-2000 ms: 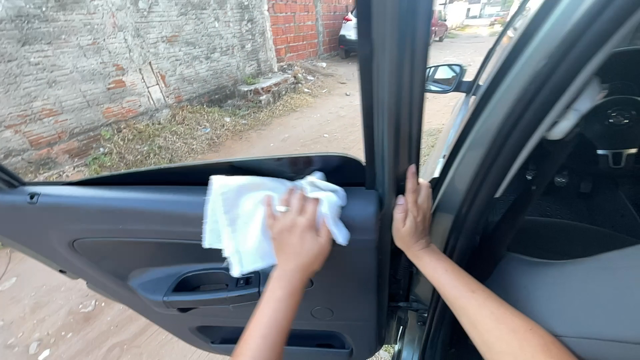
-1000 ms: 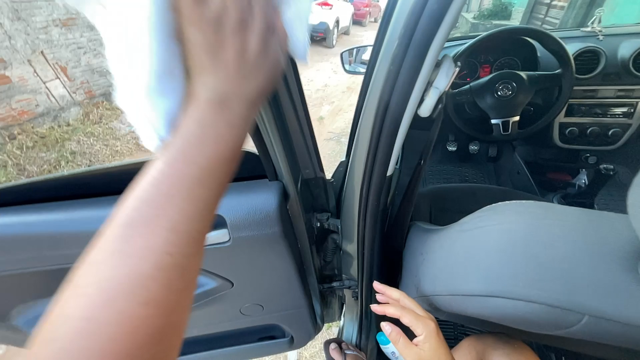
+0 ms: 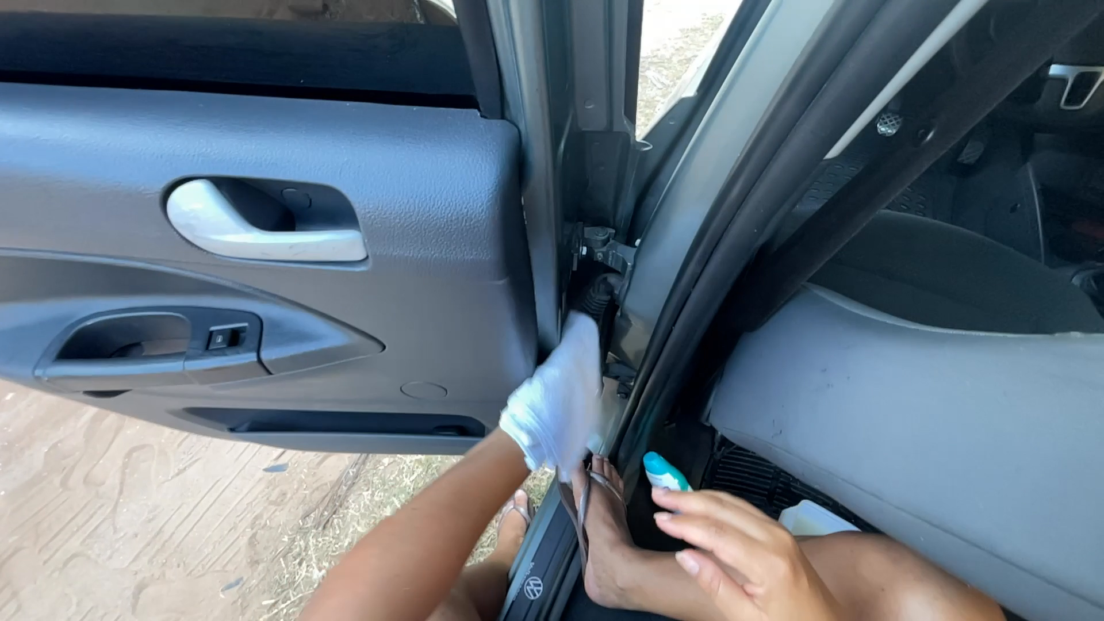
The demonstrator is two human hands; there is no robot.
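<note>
A white cloth (image 3: 556, 405) covers my left hand (image 3: 539, 431), which reaches into the gap between the open car door and the door pillar, just below the hinge (image 3: 599, 246). The cloth hides its fingers, and it is slightly blurred. My right hand (image 3: 733, 548) is at the lower right, above my bent leg, fingers apart and holding nothing. Just beyond its fingertips is a small bottle with a teal cap (image 3: 664, 472). The grey door panel (image 3: 431, 302) with its silver inner handle (image 3: 267, 237) fills the left side.
A grey seat (image 3: 914, 414) stands at the right, with a dark seat belt (image 3: 845, 216) crossing in front. One sandalled foot (image 3: 604, 517) rests by the door sill (image 3: 539, 569), the other on the ground outside. A white container (image 3: 815, 519) lies on the floor beside the seat.
My left hand has come down with the cloth from the upper door area to the hinge gap. Two seconds ago my right hand was on the door frame; it is now low inside. The view has tilted down.
</note>
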